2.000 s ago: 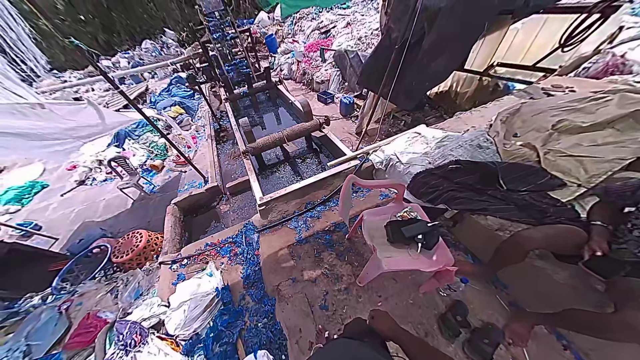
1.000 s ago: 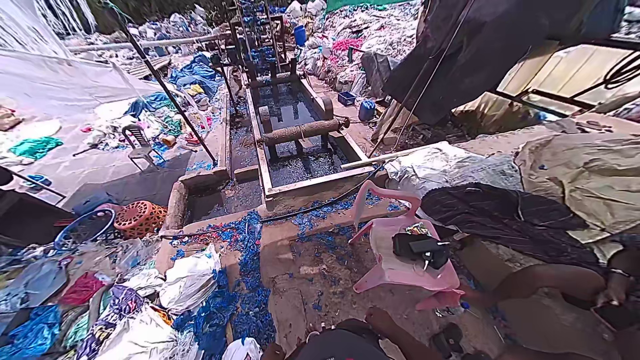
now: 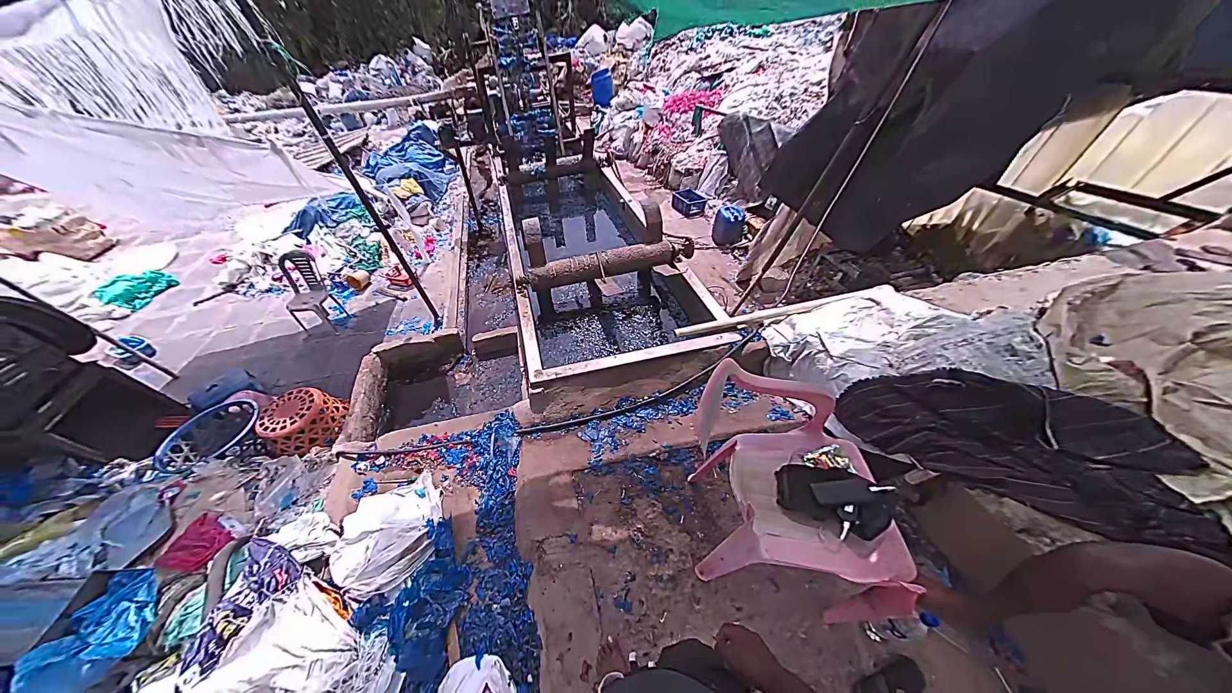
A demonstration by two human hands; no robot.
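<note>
At the bottom edge, what appears to be my left hand [image 3: 616,660], partly cut off, lies beside dark cloth [image 3: 685,662]. To its right, what appears to be my right hand [image 3: 746,653] rests at the other side of that cloth. Neither hand shows anything held, and their fingers are unclear. Ahead and to the right stands a pink plastic armchair [image 3: 770,525], turned partly away. On its seat lie a black bag or cloth [image 3: 804,489], a dark flat object [image 3: 845,494] and a small shiny packet [image 3: 828,458].
A water-filled washing tank [image 3: 630,363] with a roller [image 3: 602,264] lies ahead. A black hose [image 3: 597,414] crosses the ground. Blue plastic scraps [image 3: 496,539] and sacks [image 3: 385,539] are at left, near an orange basket [image 3: 303,421]. Another person's bare limb [image 3: 1107,582] is at right.
The view has shifted, so the chair and tank sit farther right. The other person's hands, seen earlier at the right edge, are out of view. What looks like my left hand now shows at the bottom.
</note>
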